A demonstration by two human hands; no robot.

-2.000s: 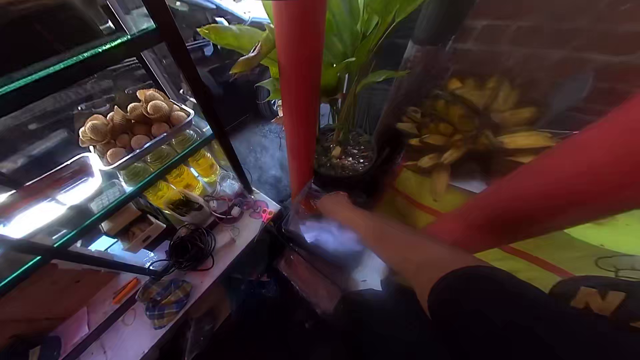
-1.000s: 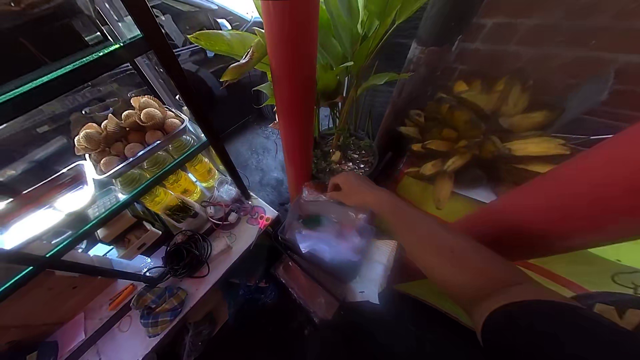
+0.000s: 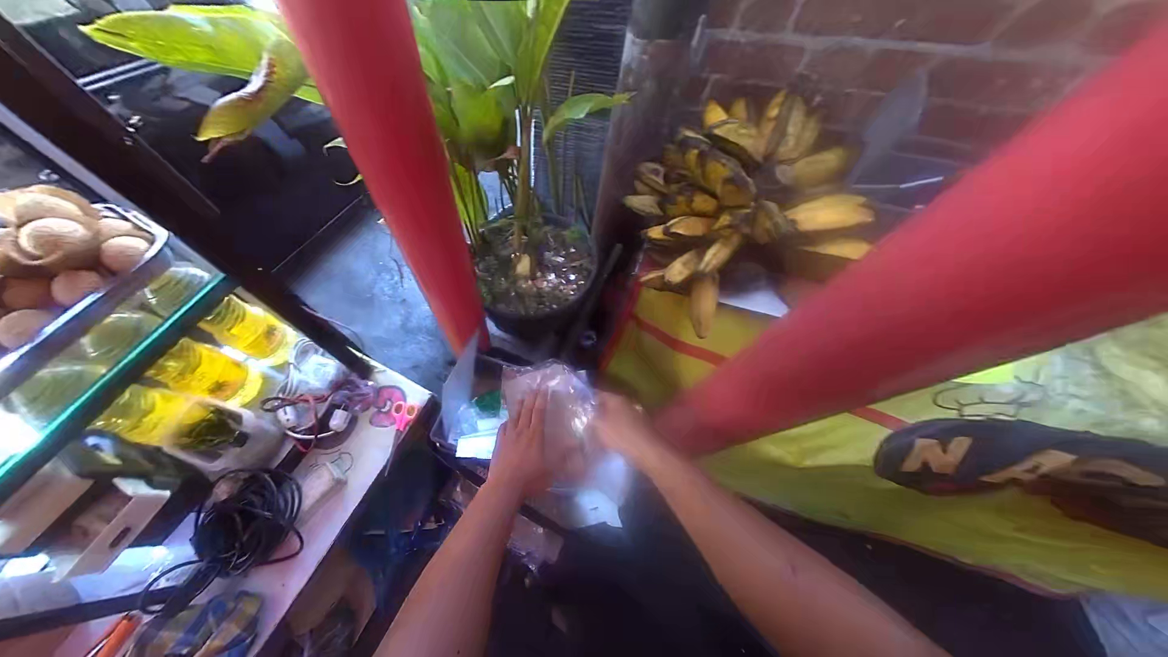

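Clear plastic packaging [image 3: 557, 388] lies bunched at the top of a dark bin [image 3: 444, 449], between my two hands. My left hand [image 3: 525, 443] presses flat on its left part, fingers extended and pointing away from me. At its right edge is my right hand [image 3: 620, 424], blurred, with its fingertips against the plastic; whether they pinch it I cannot tell. Inside the bin, left of my left hand, show more clear plastic and a green piece. A pale sheet [image 3: 598, 497] lies below my hands at the bin's near side.
Red poles [image 3: 392, 164] slant down on both sides of a potted plant [image 3: 534, 265]. Bananas [image 3: 730, 192] lie on a yellow-green cover [image 3: 776, 420] at right. At left, a white shelf [image 3: 319, 538] holds coiled black cable [image 3: 246, 520], pink-handled scissors [image 3: 401, 415] and yellow bottles [image 3: 196, 365].
My left hand has come into view and now rests on the plastic. My right hand was over the bin's far edge a second ago and is now nearer, at the plastic's right side.
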